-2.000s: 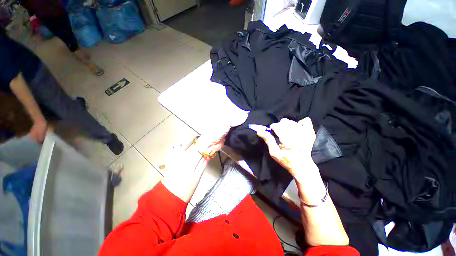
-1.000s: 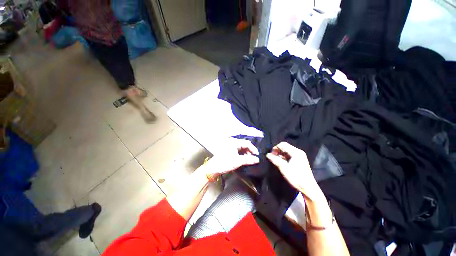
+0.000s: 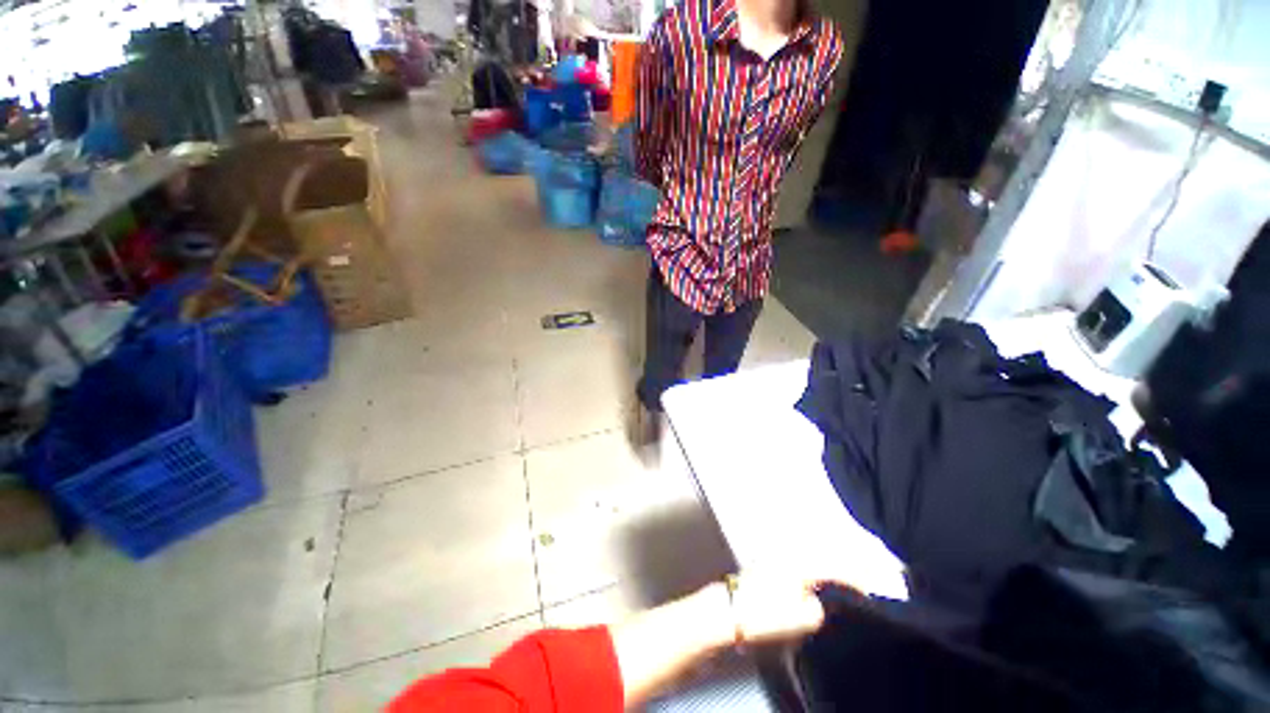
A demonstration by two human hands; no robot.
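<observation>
My left hand (image 3: 783, 605) is at the bottom centre, bright and washed out, over the near edge of the white table (image 3: 759, 467). Its fingers meet the edge of a black garment (image 3: 905, 655) and appear closed on it. Raised, blurred black cloth fills the lower right. My right hand is not in view. More black garments (image 3: 947, 460) lie heaped on the table, with a shinier grey patch (image 3: 1086, 495) on them. No snips are visible.
A person in a striped shirt (image 3: 731, 153) stands beyond the table's far corner. A white device (image 3: 1135, 320) sits by the wall. A blue crate (image 3: 160, 439), a blue bag (image 3: 272, 334) and a carton (image 3: 355, 258) are on the floor at left.
The view has swung up and left. My hands were together at the cloth; now only my left shows, and black cloth is raised at lower right. The striped-shirt person has come into view.
</observation>
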